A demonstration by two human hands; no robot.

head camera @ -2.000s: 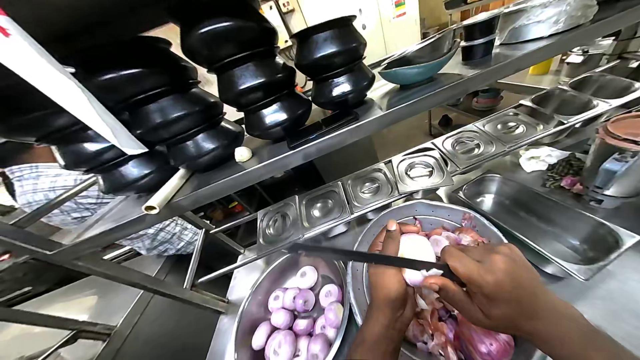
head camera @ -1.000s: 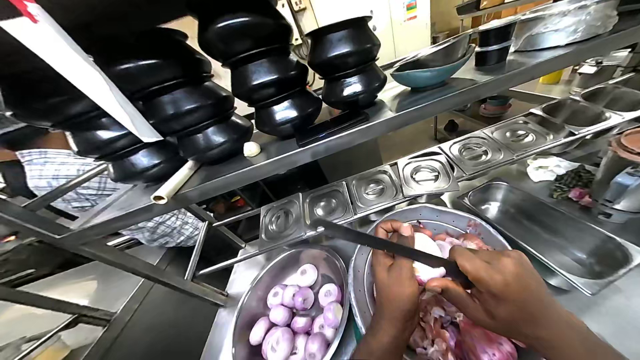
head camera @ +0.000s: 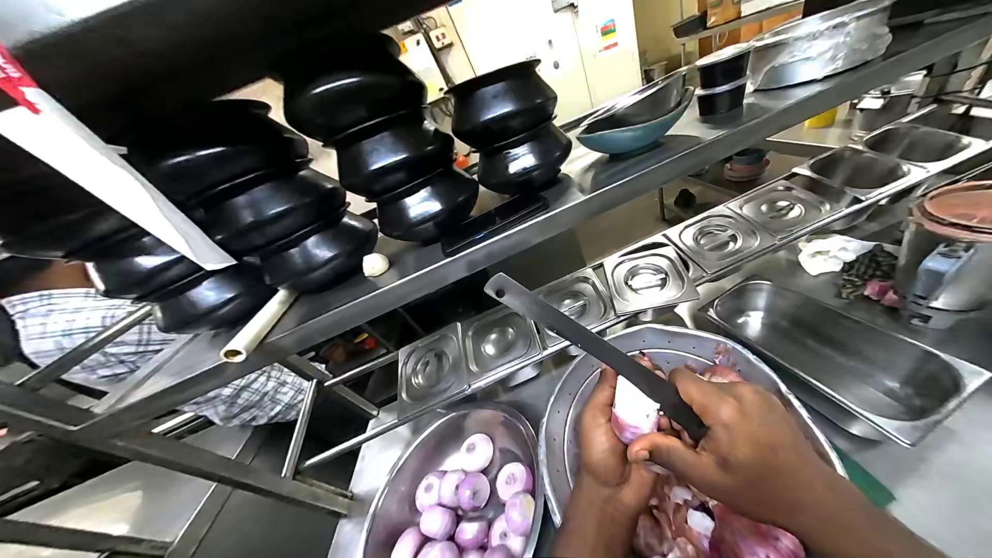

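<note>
My left hand point(head camera: 608, 442) holds a partly peeled red onion point(head camera: 634, 411) over a perforated metal colander point(head camera: 564, 403). A long dark knife point(head camera: 577, 333) is in my right hand point(head camera: 732, 442); its handle end is in my fist, the blade points up and left, and my thumb touches the onion. Onion skins point(head camera: 674, 515) and pieces lie in the colander under my hands. Left of it, a steel bowl point(head camera: 387, 480) holds several peeled onions point(head camera: 473, 490) with cut ends.
Lidded steel containers point(head camera: 647, 277) run in a row behind the colander. An empty steel pan point(head camera: 845, 349) lies right, near a clear tub point(head camera: 949, 263). Above, a metal shelf point(head camera: 488, 248) bears stacked black pots point(head camera: 403, 155) and blue bowls point(head camera: 639, 132). A person in checked clothing point(head camera: 74, 333) stands behind the frame.
The knife has swung so its tip points more steeply up and left, and the onion has turned in my left hand, with purple skin now showing at its lower side.
</note>
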